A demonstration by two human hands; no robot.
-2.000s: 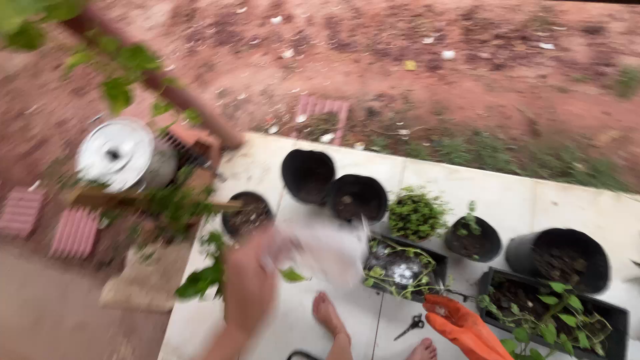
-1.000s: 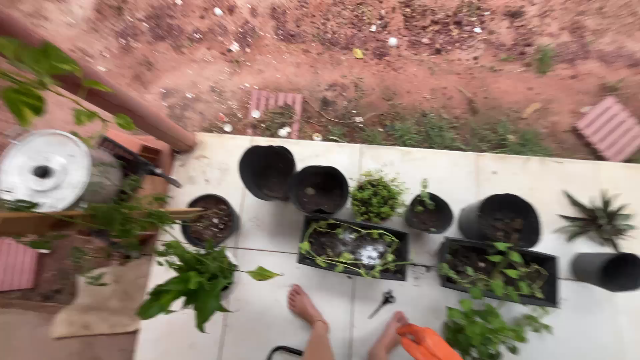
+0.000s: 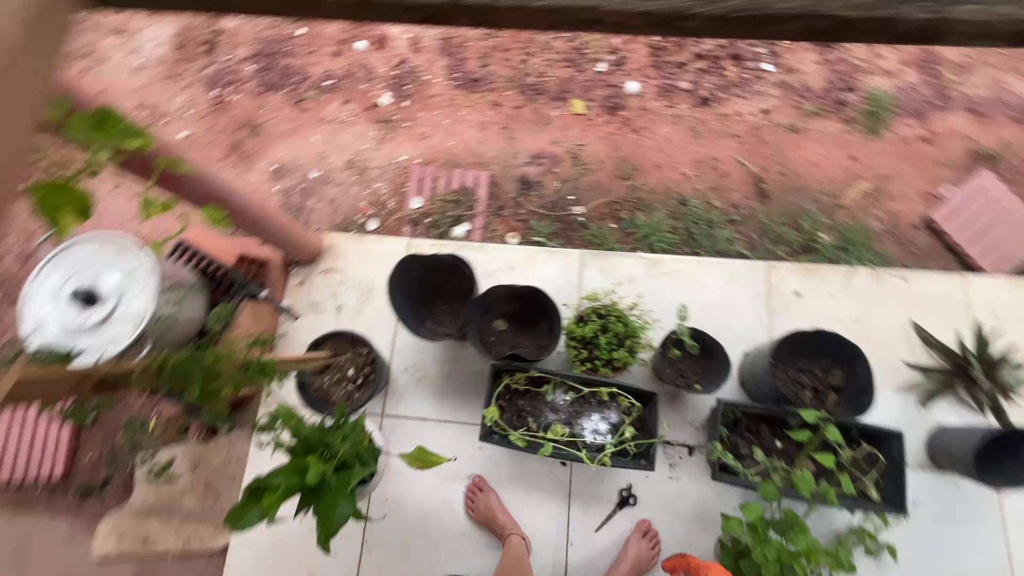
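Observation:
My right hand, in an orange glove (image 3: 694, 566), shows only as a small part at the bottom edge, beside my right foot; whether it holds anything is hidden. My left hand is out of the frame. Dark-handled scissors (image 3: 618, 506) lie on the tiles between my feet and the planters. A black rectangular planter (image 3: 490, 424) holds soil, a trailing vine and a wet, shiny patch. To its right stands a second rectangular planter (image 3: 894, 480) with leafy stems, and a bushy green plant (image 3: 788, 532) is nearest the glove. A single leaf (image 3: 424, 458) lies by my left foot.
Black pots (image 3: 432, 296) with soil line the tiled floor's far edge (image 3: 672, 260), near a small-leaved plant (image 3: 608, 332). At left are a leafy plant (image 3: 320, 472), a soil pot (image 3: 344, 372), a wooden plank (image 3: 296, 362) and a white round lid (image 3: 88, 296). A spiky plant (image 3: 976, 372) stands right.
My left hand, in view with a pale, blurred thing two seconds ago, is out of the frame. The gloved right hand now shows far less, at the bottom edge.

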